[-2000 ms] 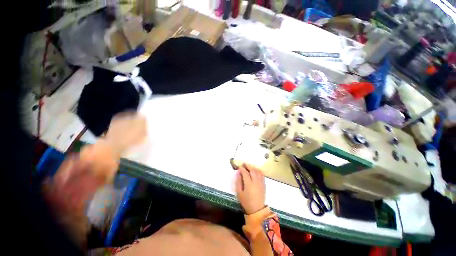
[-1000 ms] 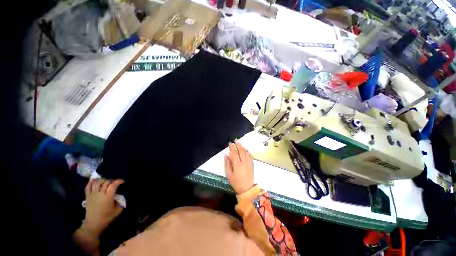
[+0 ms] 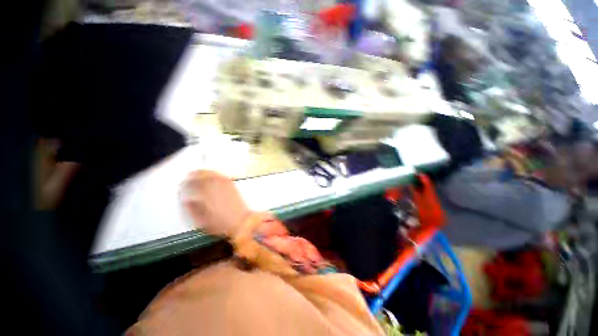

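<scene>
The black fabric panel (image 3: 111, 85) lies over the left of the table and hangs towards my lap. My left hand (image 3: 54, 174) is at the dark left rim, blurred and partly hidden beside the cloth; its grip cannot be told. My right hand (image 3: 213, 202) is blurred over the table's front part, right of the cloth and left of the scissors; its fingers are unclear. The cream sewing machine (image 3: 387, 92) stands behind it with a lit screen. The needle area is too blurred to make out. Black-handled scissors (image 3: 321, 172) lie under the machine head.
A flat dark rectangle (image 3: 360, 162) lies right of the scissors. The green table edge (image 3: 295, 210) runs across the front. Below right are an orange-red basket (image 3: 429, 203) and a blue frame (image 3: 459, 275). Shiny bags lie behind the machine. A person in grey (image 3: 505, 207) is at the right.
The view has swung right, so the machine and cloth appear farther left and higher. My left hand has moved to the picture's rim. My right hand is farther from the needle area.
</scene>
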